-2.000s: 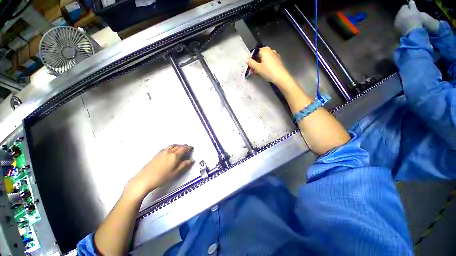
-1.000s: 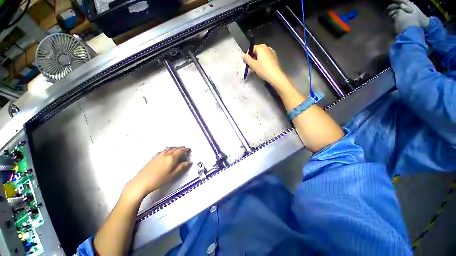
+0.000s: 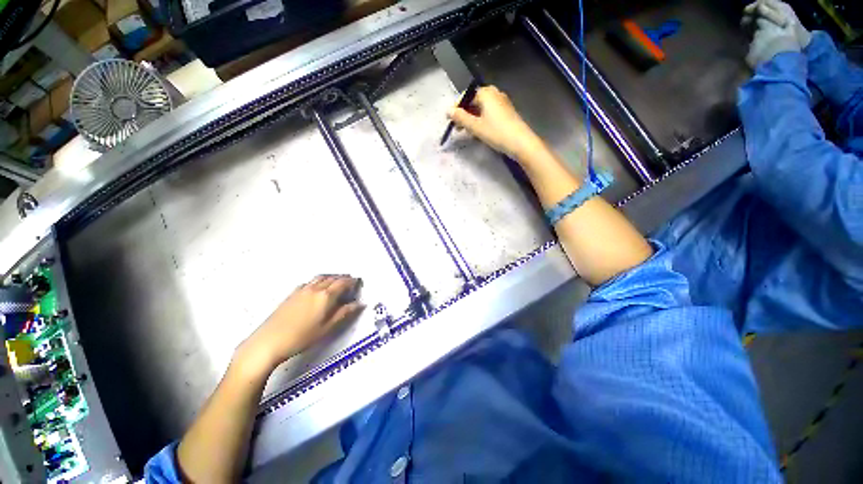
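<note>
My right hand (image 3: 492,118) holds a slim black pen-shaped tool (image 3: 463,108), its tip pointing down at the pale metal plate (image 3: 255,222) between the conveyor rails. A blue wrist strap (image 3: 575,198) with a blue cord is on my right wrist. My left hand (image 3: 317,312) rests palm down near the near rail, fingers together; nothing shows in it, though its underside is hidden. A green circuit board (image 3: 52,397) in a dark carrier lies at the far left edge, partly cut off.
Paired metal rods (image 3: 369,203) cross the line mid-view, and another pair (image 3: 591,99) stands further right. An orange-and-blue brush (image 3: 642,43) lies beyond. A gloved person's hands (image 3: 778,33) are at the upper right. A white fan (image 3: 120,104) and black bin (image 3: 251,28) stand behind the far rail.
The pen-shaped tool in my right hand has tilted, its tip moving left. The circuit board shows slightly further into view at the left. My left hand has stayed in place.
</note>
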